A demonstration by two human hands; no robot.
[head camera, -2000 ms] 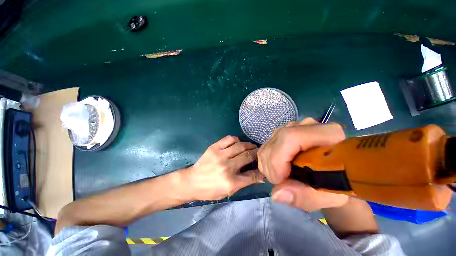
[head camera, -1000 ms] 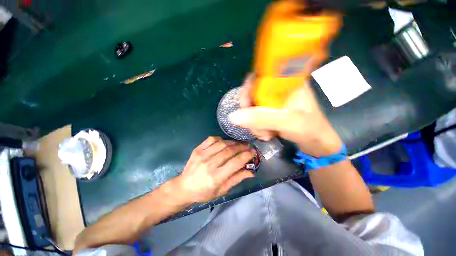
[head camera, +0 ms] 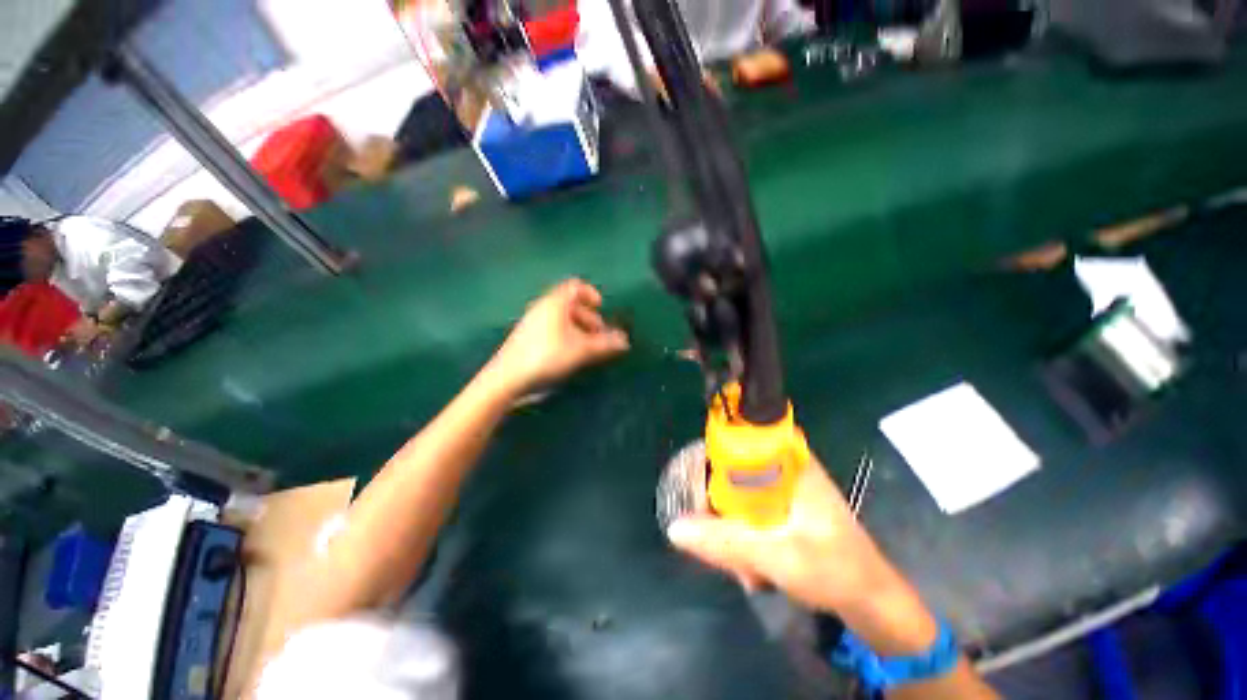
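My right hand (head camera: 807, 540) grips the orange electric screwdriver (head camera: 755, 472), which hangs from a dark arm and points down over the perforated round dish (head camera: 680, 490). The hand and tool hide most of the dish and the tool's tip. My left hand (head camera: 558, 335) reaches out over the raised green section, fingers curled. A dark patch shows by its fingertips, but blur hides whether it holds anything. Tweezers (head camera: 860, 484) lie right of the dish. The small round module is not clearly visible.
A white paper slip (head camera: 960, 446) and solder reel (head camera: 1138, 349) lie at right. A blue-black box (head camera: 205, 602) and cardboard (head camera: 304, 527) are at left. A blue-and-white box (head camera: 540, 144) stands on the far side. A person (head camera: 110, 267) sits at far left. Metal posts rise at left.
My left hand has left the bench edge and moved forward onto the raised section. The screwdriver is now upright over the dish. The view has tilted up, showing the far side.
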